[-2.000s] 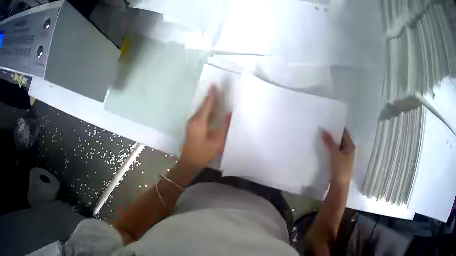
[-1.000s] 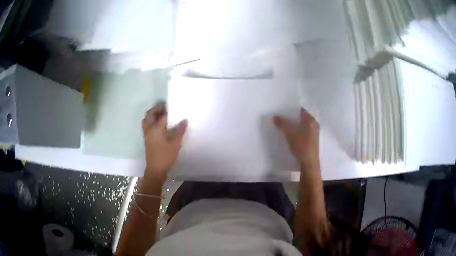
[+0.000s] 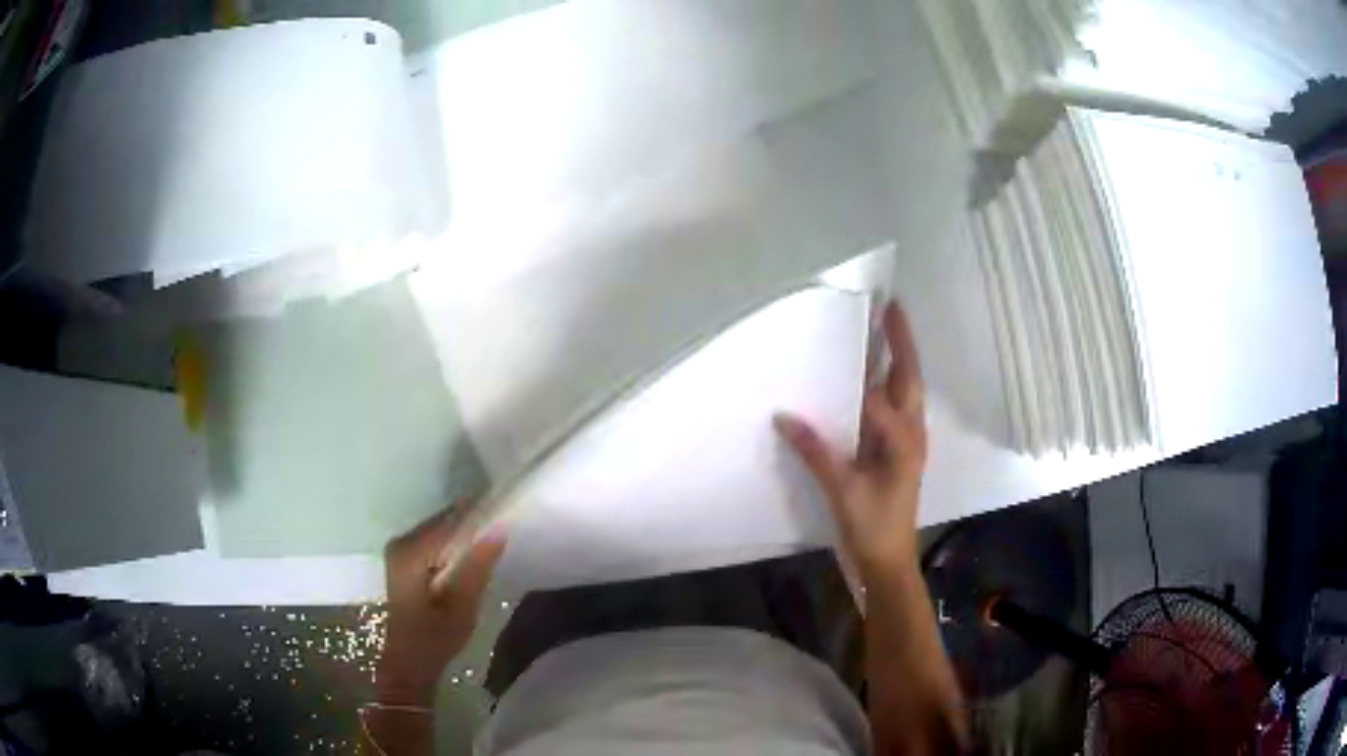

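Observation:
A bundle of white sheets (image 3: 694, 443) lies slanted at the table's front edge, its far edge bowed up and showing thin layers. My left hand (image 3: 443, 569) grips its near left corner, thumb on top. My right hand (image 3: 875, 451) holds its right end, thumb on the top face and fingers at the right edge. More white sheets (image 3: 591, 310) lie flat behind the bundle.
Tall paper stacks (image 3: 1056, 296) stand at the right. A pale green mat (image 3: 325, 428) and a grey box (image 3: 104, 473) are at the left. A large white sheet (image 3: 222, 148) is at the upper left. A red fan (image 3: 1182, 679) is at the lower right.
The sheets between my hands have gone from lying flat to slanted and bowed. My left hand has moved down toward me and closed on the corner. The view has shifted, showing more of the fan.

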